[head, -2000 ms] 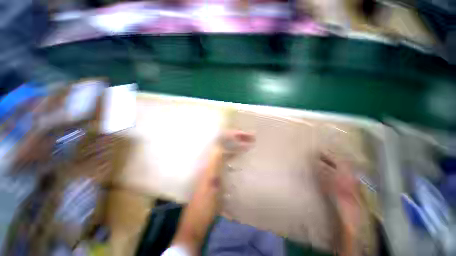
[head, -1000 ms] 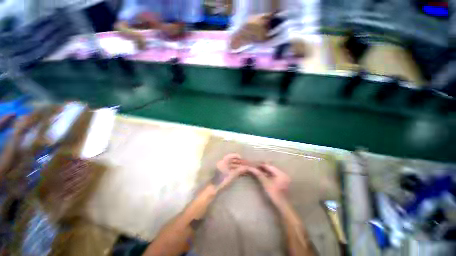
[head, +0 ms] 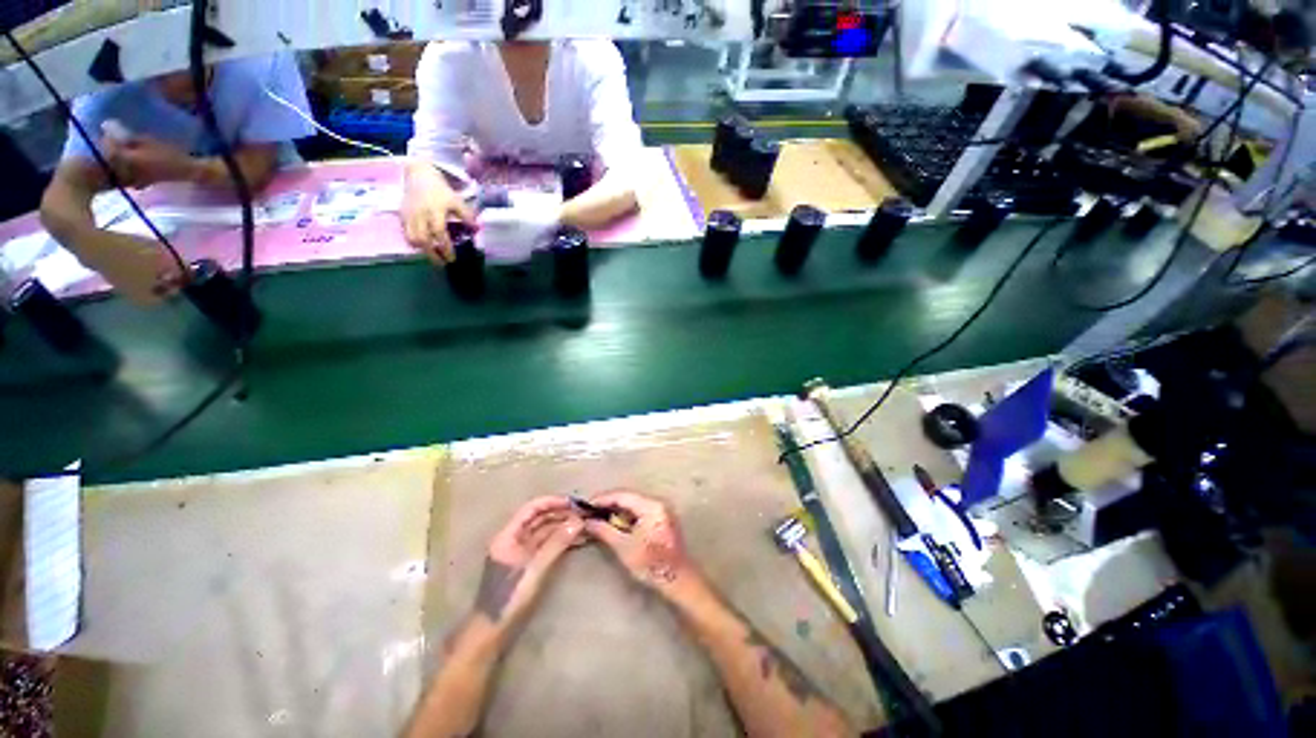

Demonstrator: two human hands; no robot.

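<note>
My left hand (head: 534, 539) and my right hand (head: 642, 536) are together above the brown board (head: 606, 663) in front of me. Between their fingertips they hold a small dark fitting (head: 598, 510). The fingers cover most of it, so its exact shape cannot be told. Both hands are bare.
Black cylindrical housings (head: 800, 238) stand along the green conveyor belt (head: 635, 368). Two people sit across it; one touches a housing (head: 463, 260). Right of my hands lie a small hammer (head: 817, 565), a long-handled hammer (head: 863, 469) and a blue-handled tool (head: 932, 562). A carton (head: 80, 695) stands at left.
The view has swung right and steadied, showing more of the belt and the right side. My hands, apart two seconds ago, came together and are still together now.
</note>
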